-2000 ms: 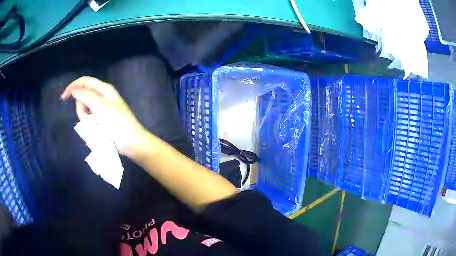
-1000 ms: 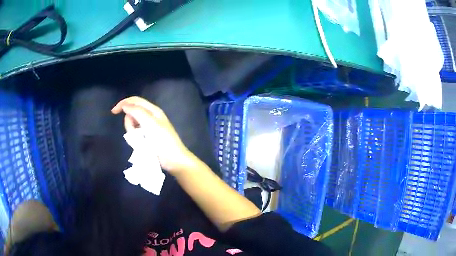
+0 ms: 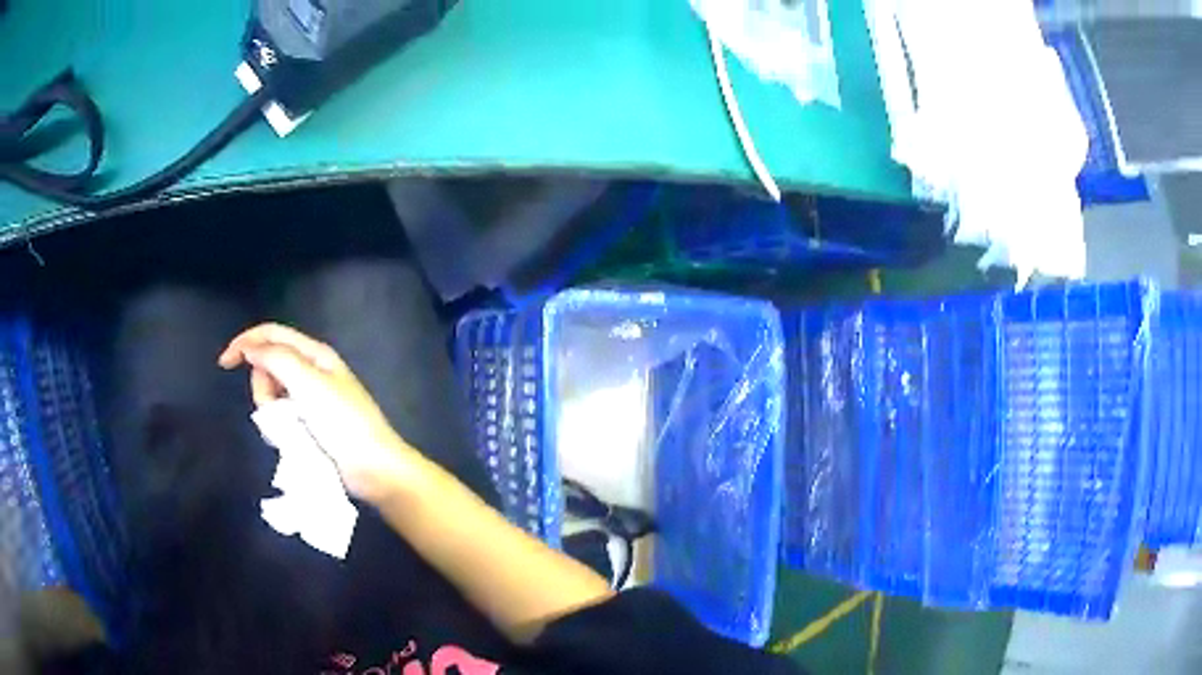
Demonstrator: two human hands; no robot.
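Note:
My right hand (image 3: 316,409) is over my lap, with its fingers curled and the back of the hand up. It holds a crumpled white cloth (image 3: 311,495) that hangs below the palm. My left hand is not in view; only a blurred bit of skin shows at the lower left edge. A black power adapter (image 3: 330,46) with a white label lies on the green bench (image 3: 527,92) in front of me. Its thick black cable runs left and loops on the bench.
An open blue crate (image 3: 666,462) with clear liner, holding a black cable and a dark block, stands right of my lap. Stacked blue crates (image 3: 1068,448) stand farther right, others at the left. White sheets (image 3: 989,132) hang over the bench's right end.
The view has shifted, so more of the adapter shows on the bench. My right hand still holds the white cloth over my lap. The skin at the lower left shows less than one second ago.

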